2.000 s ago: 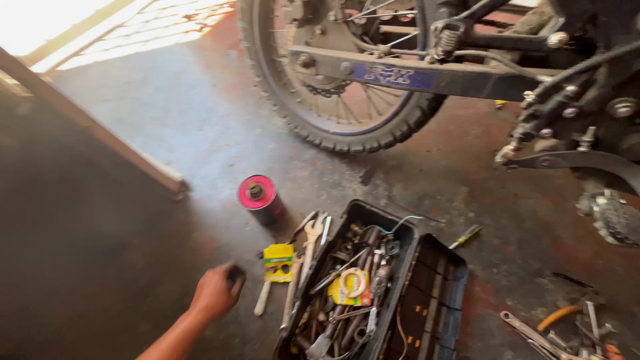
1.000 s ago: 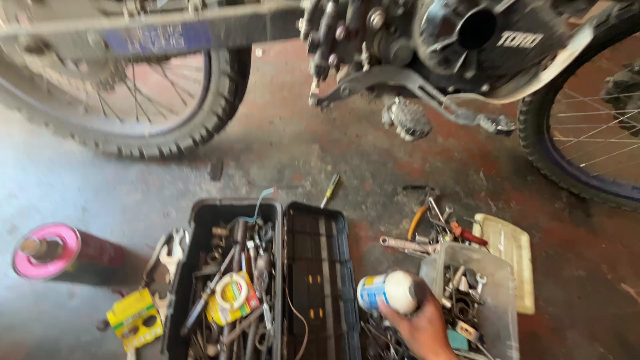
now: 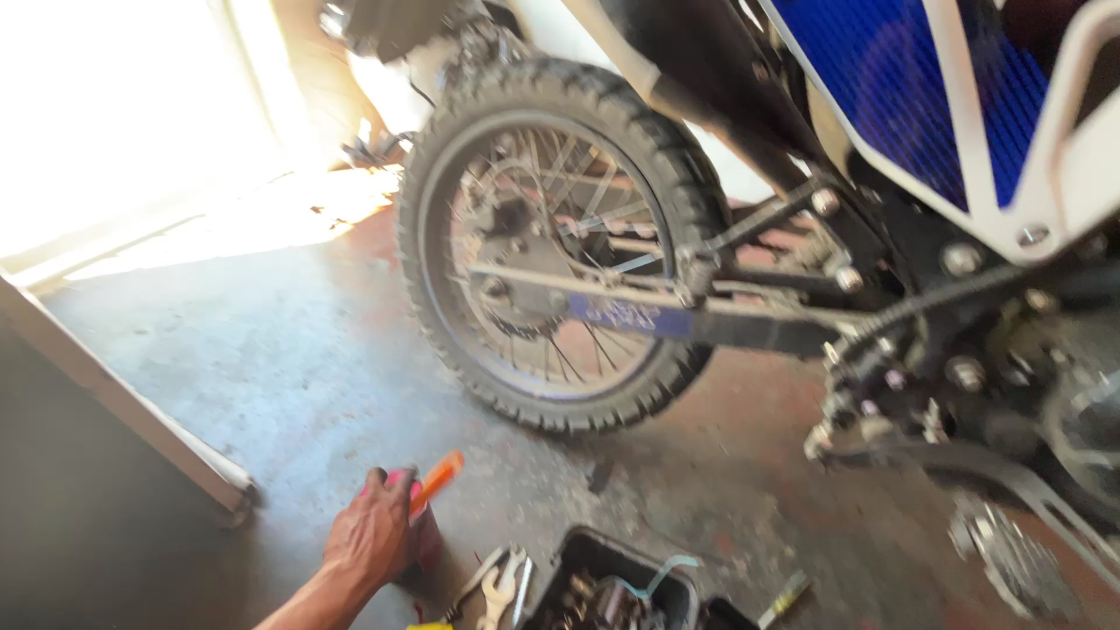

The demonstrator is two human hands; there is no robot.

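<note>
My left hand reaches in from the bottom left, its fingers curled at the top of a metal can with a pink top. An orange stick-like object slants up to the right from between the hand and the can; the hand appears to grip it, though its lower end is hidden. Open-end wrenches lie on the floor right of the can, beside a black toolbox full of metal tools. A screwdriver lies further right. My right hand is out of view.
A motorcycle's rear wheel, swingarm and footpeg stand ahead and to the right. A dark panel with a pale edge borders the left side. Bright light falls on the floor at the upper left.
The view has swung left and up from the toolbox. My right hand, holding a white bottle one second ago, has left view. My left hand is now at the can, with the orange object showing.
</note>
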